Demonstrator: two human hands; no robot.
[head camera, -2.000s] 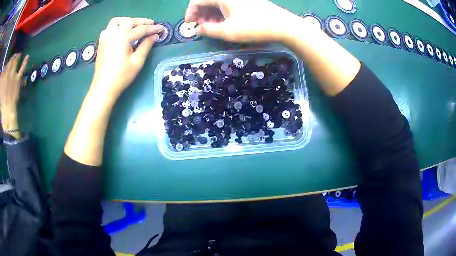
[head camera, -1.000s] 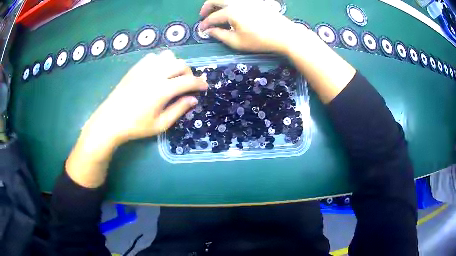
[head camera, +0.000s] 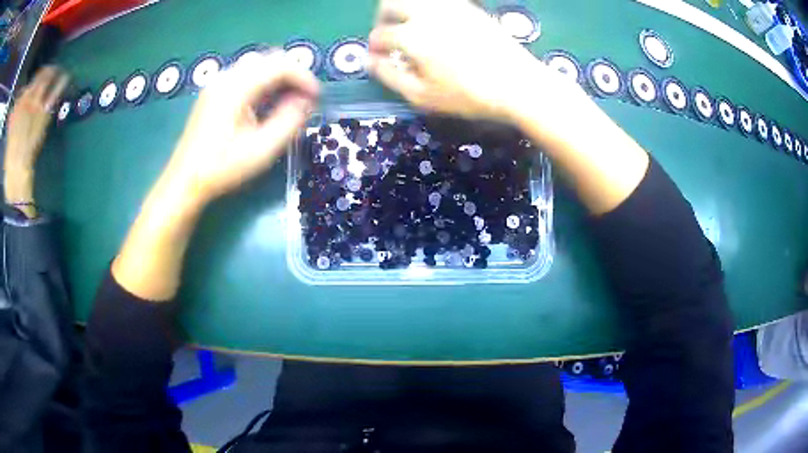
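Observation:
A row of black-rimmed discs with pale rings (head camera: 349, 57) runs across the green work surface (head camera: 425, 323). A clear tub (head camera: 416, 272) in front of me holds many small black caps (head camera: 416, 199). My left hand (head camera: 244, 119) is blurred, above the surface between the row and the tub's left rim; its fingers are curled, and I cannot tell if it holds anything. My right hand (head camera: 434, 57) is over the row beyond the tub, with its fingertips beside a disc and a small pale piece showing at them; its grip is unclear.
Spare discs (head camera: 656, 48) lie beyond the row. Another person's hand (head camera: 31, 119) is at the far left by the row. A red bin (head camera: 84, 13) is at the upper left. Small bottles (head camera: 769, 26) are at the upper right. A blue crate (head camera: 598, 380) with discs is below the table edge.
My left hand went from the row into the tub, and is now back up near the row. My right hand has moved slightly right. The other person's hand left and has come back.

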